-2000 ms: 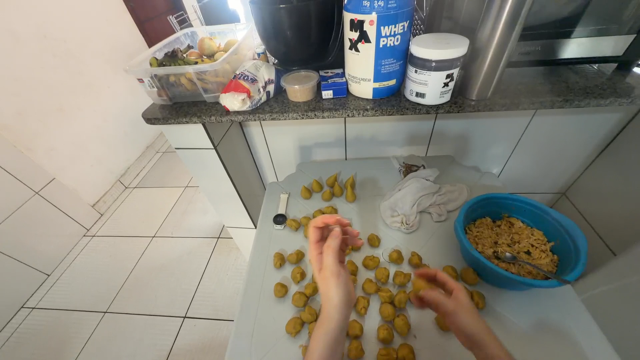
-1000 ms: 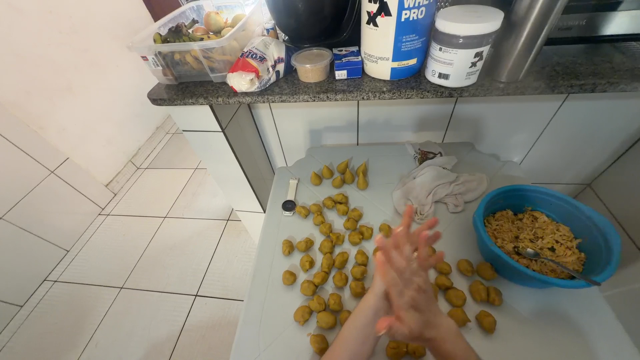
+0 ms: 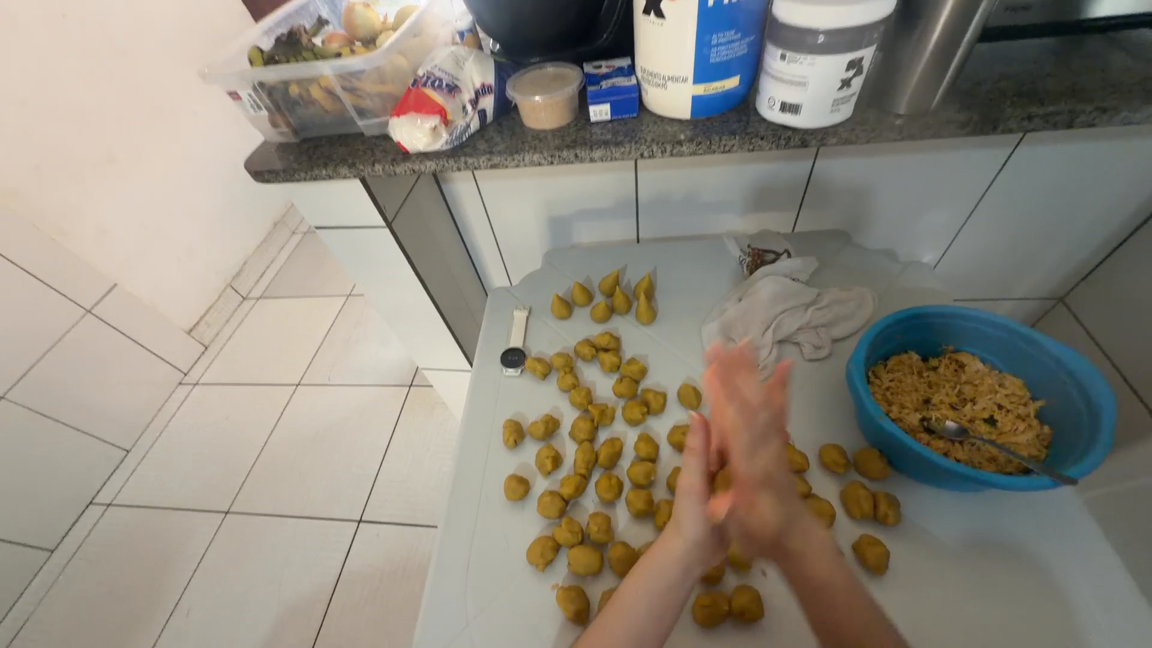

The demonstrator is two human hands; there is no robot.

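Observation:
My left hand (image 3: 702, 490) and my right hand (image 3: 751, 450) are pressed palm to palm above the middle of the white plastic table (image 3: 972, 576); the right is blurred. Whether anything lies between the palms is hidden. Below and around them are many yellow-brown dough balls (image 3: 585, 560). Several teardrop-shaped dough pieces (image 3: 644, 309) stand upright near the table's back edge. To the right is a blue plastic bowl (image 3: 1093, 396) of shredded filling (image 3: 958, 396), with a metal spoon (image 3: 990, 441) resting in it.
A wristwatch (image 3: 513, 358) lies at the table's left edge, and a crumpled cloth (image 3: 792, 310) behind my hands. Along the granite counter (image 3: 558, 148) stand a clear plastic box of vegetables (image 3: 315, 81), a bag (image 3: 445, 99), a lidded tub (image 3: 545, 94), a blue box (image 3: 612, 90) and supplement jars (image 3: 814, 67).
Two seconds ago my hands were apart, the right one at a dough ball; one second ago they were together, as now. The view has shifted somewhat.

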